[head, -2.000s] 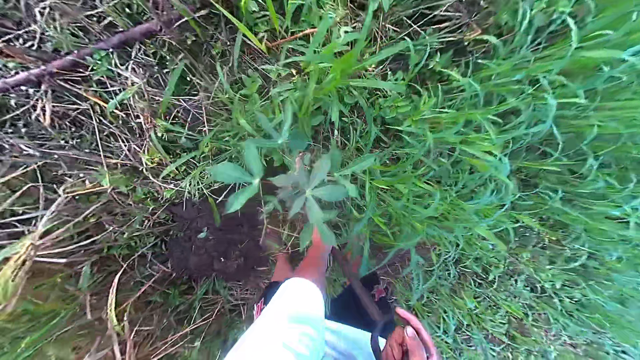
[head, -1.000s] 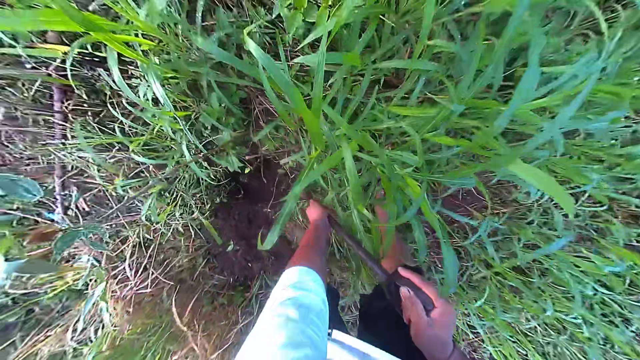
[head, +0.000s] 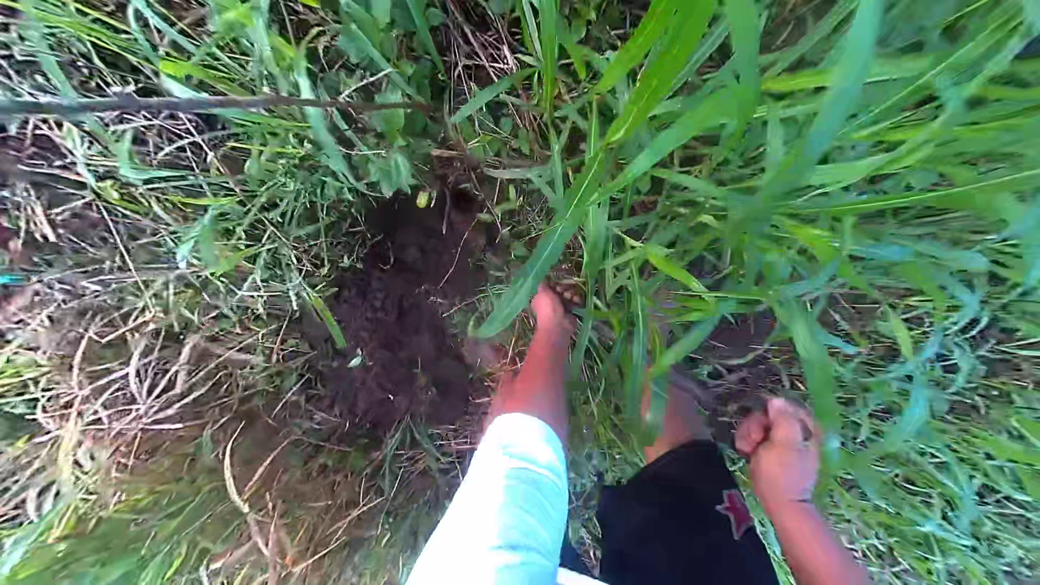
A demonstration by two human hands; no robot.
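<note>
My left hand [head: 552,305], below a white sleeve, reaches down into the grass just right of a patch of loose dark soil [head: 398,325]. Long grass blades partly cover its fingers, and what it holds is unclear. Lower right, my right hand [head: 780,451] has its fingers curled in front of the black trousers [head: 682,520]. Something dark and blurred lies beside it; whether this is a handle in its grip cannot be made out. A hollow [head: 459,203] shows at the soil's upper edge.
Tall green grass [head: 812,203] fills the right side and overhangs the left hand. Dry stalks [head: 154,382] cover the ground at left. A thin dark stick [head: 203,104] lies across the upper left. Bare skin of a leg or foot [head: 674,414] shows above the trousers.
One second ago both hands held a long dark handle, which is no longer plainly visible. The leafy plant by the left hand two seconds ago is out of sight. The view has moved closer to the soil.
</note>
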